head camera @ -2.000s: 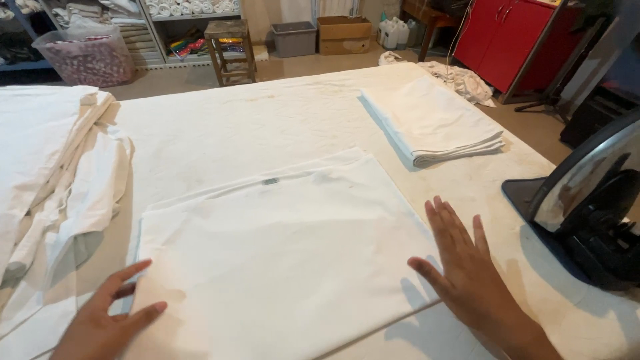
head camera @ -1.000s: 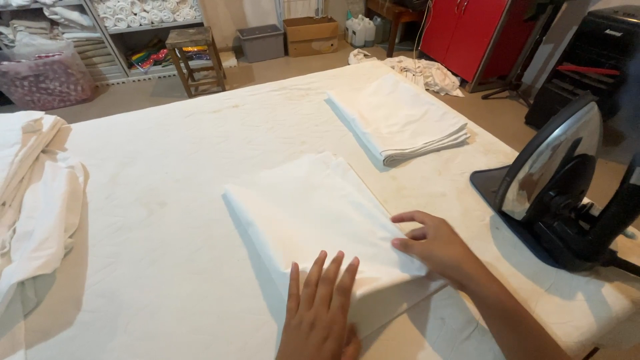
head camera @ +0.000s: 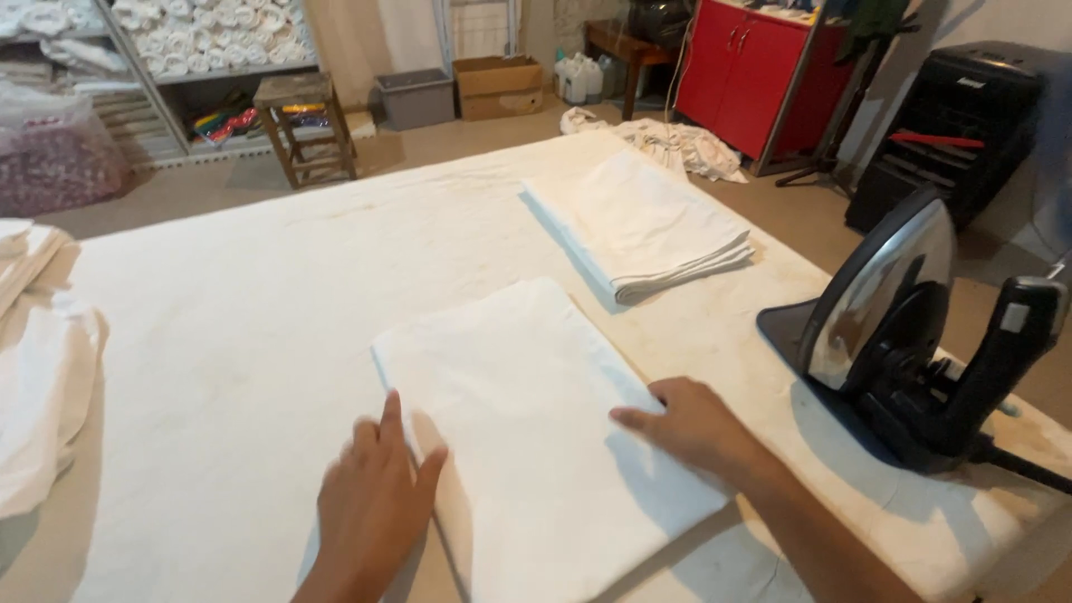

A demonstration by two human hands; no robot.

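Observation:
A folded white cloth (head camera: 536,435) lies flat on the cloth-covered table (head camera: 251,335). My left hand (head camera: 377,486) is at its left edge, index finger pointing forward and thumb over the fabric. At the right edge is my right hand (head camera: 691,423), its thumb on top and its fingers at or beneath the edge; whether they pinch the cloth cannot be told. Beyond it rests a folded stack of white cloth (head camera: 641,222) with layered edges. An electric iron (head camera: 888,352) stands tilted up on a dark rest to the right.
Loose white cloths (head camera: 42,377) lie at the table's left. Past the table are a wooden stool (head camera: 301,126), a grey bin (head camera: 416,99), a cardboard box (head camera: 498,88), a red cabinet (head camera: 737,75) and crumpled cloth (head camera: 670,146) on the floor. The iron's cord runs off right.
The cloth, spread wide two seconds ago, is now folded to a narrower shape. My left hand has moved from on the cloth's near part to its left edge since one second ago.

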